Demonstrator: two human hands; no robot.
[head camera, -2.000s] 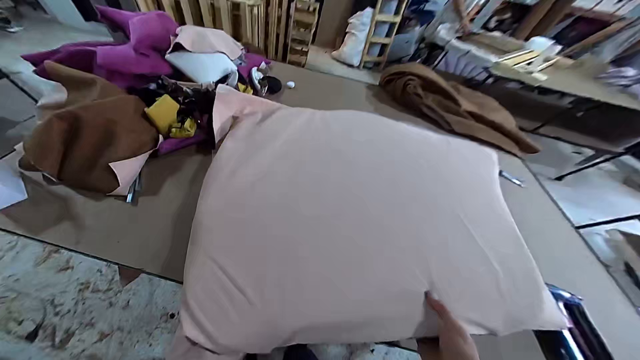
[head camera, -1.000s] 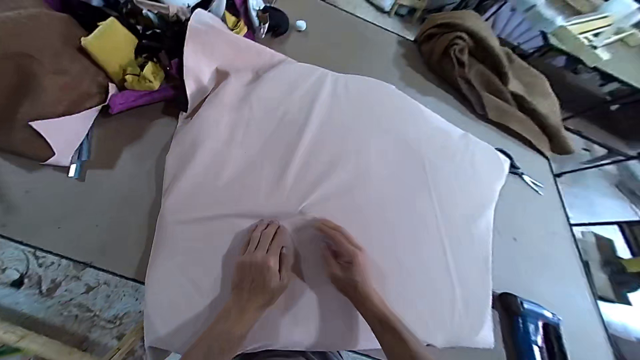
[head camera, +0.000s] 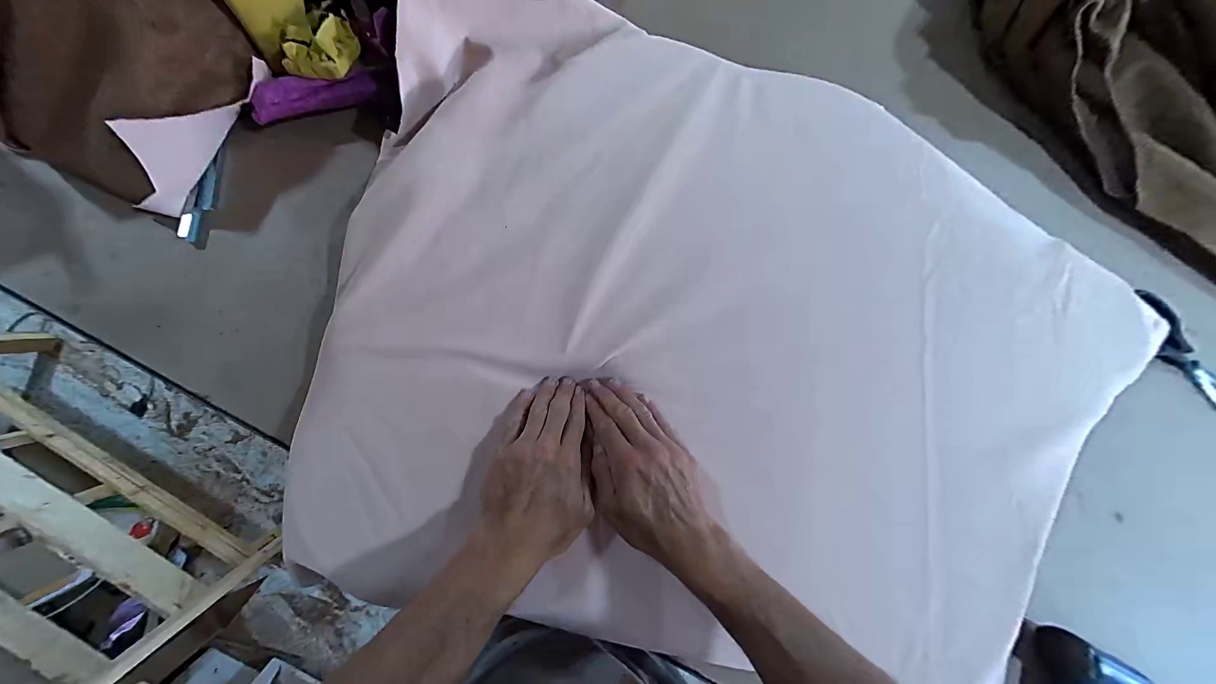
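Observation:
A large pale pink fabric cushion lies on a grey-topped table and fills the middle of the head view. My left hand presses flat into its lower middle, fingers together and pointing away from me. Right beside it, my right hand presses down in the same way, the two index fingers side by side. Creases in the fabric spread out from the fingertips. Neither hand grasps anything. At the cushion's right corner, dark-handled scissors are partly hidden.
Brown fabric, yellow cloth and purple cloth lie at upper left, near a blue metal tool. More brown fabric is at upper right. A dark shiny object sits lower right. A wooden frame stands lower left.
Two seconds ago a hand was at the cushion's near edge; now both hands are on its surface. Since one second ago they have come together. The view has moved closer over the cushion.

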